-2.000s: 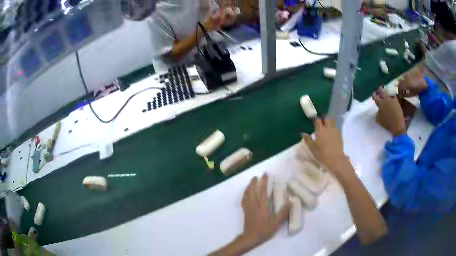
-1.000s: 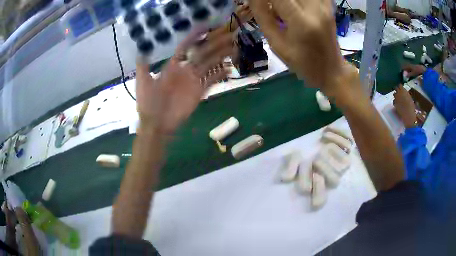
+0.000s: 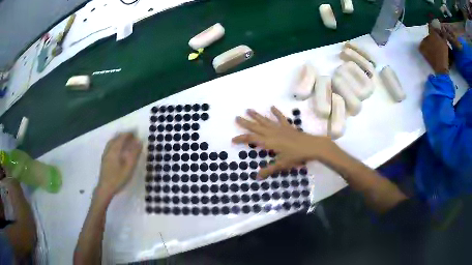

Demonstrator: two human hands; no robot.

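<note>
A clear sheet with rows of round black pads [image 3: 222, 189] lies on the white tabletop in front of me, its upper middle part bare of pads. My right hand [image 3: 277, 140] is spread flat over the sheet's upper right part, fingers apart, hiding some pads. My left hand [image 3: 121, 158] is just left of the sheet, blurred, with its fingers curled; whether it holds anything cannot be seen. A loose group of off-white plastic housings [image 3: 323, 96] lies beyond my right hand.
The green conveyor belt [image 3: 155, 52] crosses behind, carrying spaced housings [image 3: 207, 36] and a yellow scrap [image 3: 195, 54]. A green bottle [image 3: 33, 171] lies at left near another person's arm. A metal post [image 3: 388, 20] and a person's blue sleeve [image 3: 440, 108] are at right.
The pad sheet, raised in front of me a second ago, now lies on the table. Both hands have come down to it, and my right hand's fingers are spread. The view has tilted downward.
</note>
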